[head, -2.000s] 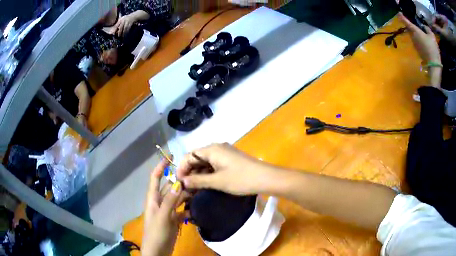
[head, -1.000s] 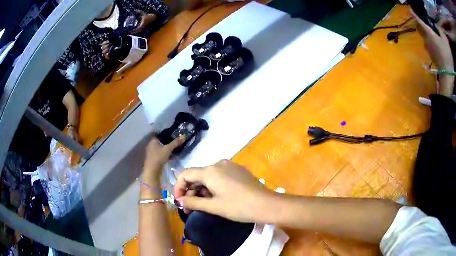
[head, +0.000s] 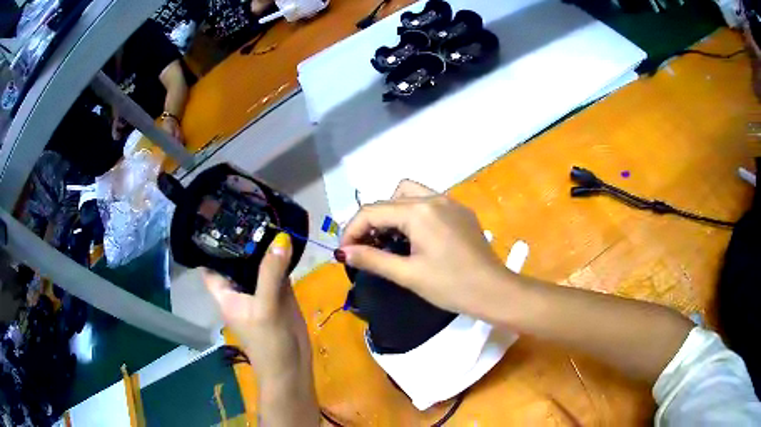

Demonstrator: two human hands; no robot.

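My left hand holds a black head shell from below, its open side up, with a circuit board showing inside. My left thumb rests on the shell's edge near the board. My right hand pinches thin wires that run between the shell and the camera body. A blue plug shows beside the fingertips. The camera body's white housing and its black rounded inner housing lie under my right hand. Whether my right fingers also hold a tool is unclear.
Several waiting head shells sit on a white sheet at the back. A black pigtail cable lies on the orange bench at right. A grey frame curves at left. Another person's arm is beyond it.
My left hand has lifted the nearest head shell off the white sheet and brought it to the left of the camera body. My right hand stays at the wires above the body.
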